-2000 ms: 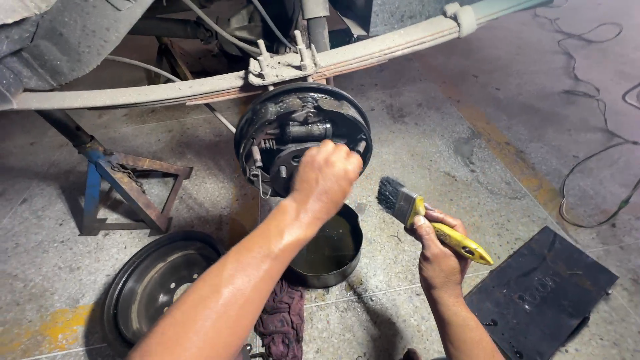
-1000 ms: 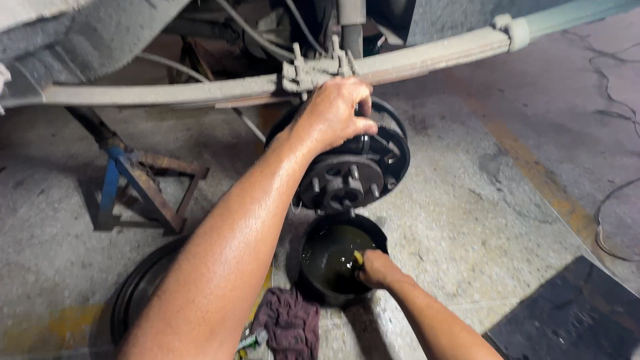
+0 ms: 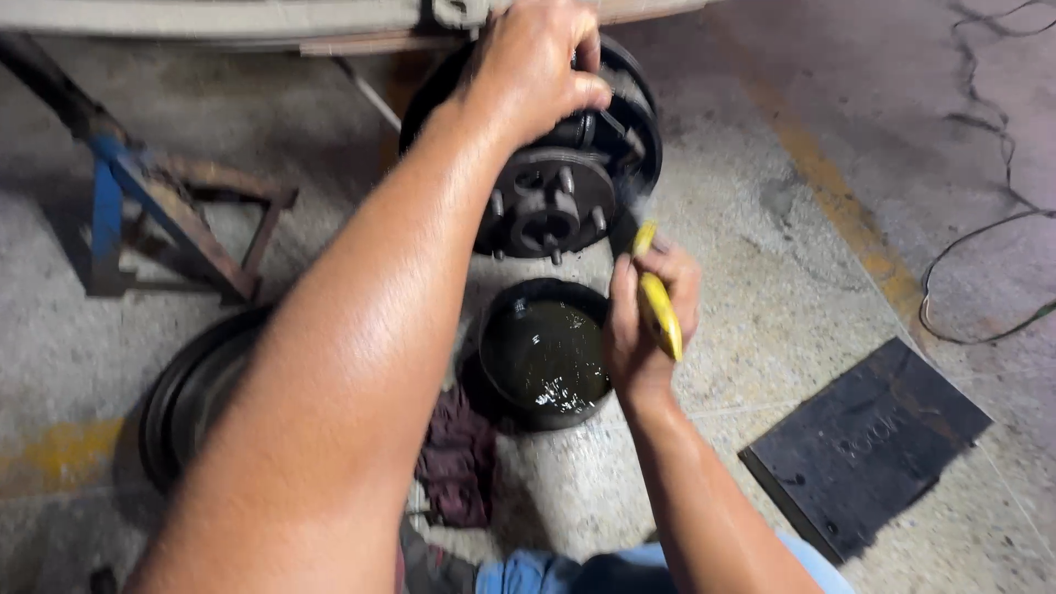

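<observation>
My left hand (image 3: 549, 70) is at the top of the drum brake assembly, its fingers curled over the black backing plate (image 3: 645, 91); whether it grips a part there is hidden. Below it the wheel hub (image 3: 549, 206) with its studs faces me. My right hand (image 3: 660, 305) holds a paintbrush by its yellow handle (image 3: 660, 313), bristles up beside the hub's lower right edge and blurred. Under the hub a round black pan (image 3: 544, 355) of dark liquid stands on the floor, just left of my right hand.
A leaf spring (image 3: 206, 21) crosses the top. A blue and rusty jack stand (image 3: 157, 206) is at the left, a brake drum (image 3: 177, 404) partly behind my left forearm. A dark red rag (image 3: 458, 462) lies by the pan. At the right are a black case (image 3: 870, 445) and a cable (image 3: 928, 289).
The brush went down into the pan of liquid a second ago and is now raised beside the hub. My left hand remains at the top of the brake assembly. The view has tilted down.
</observation>
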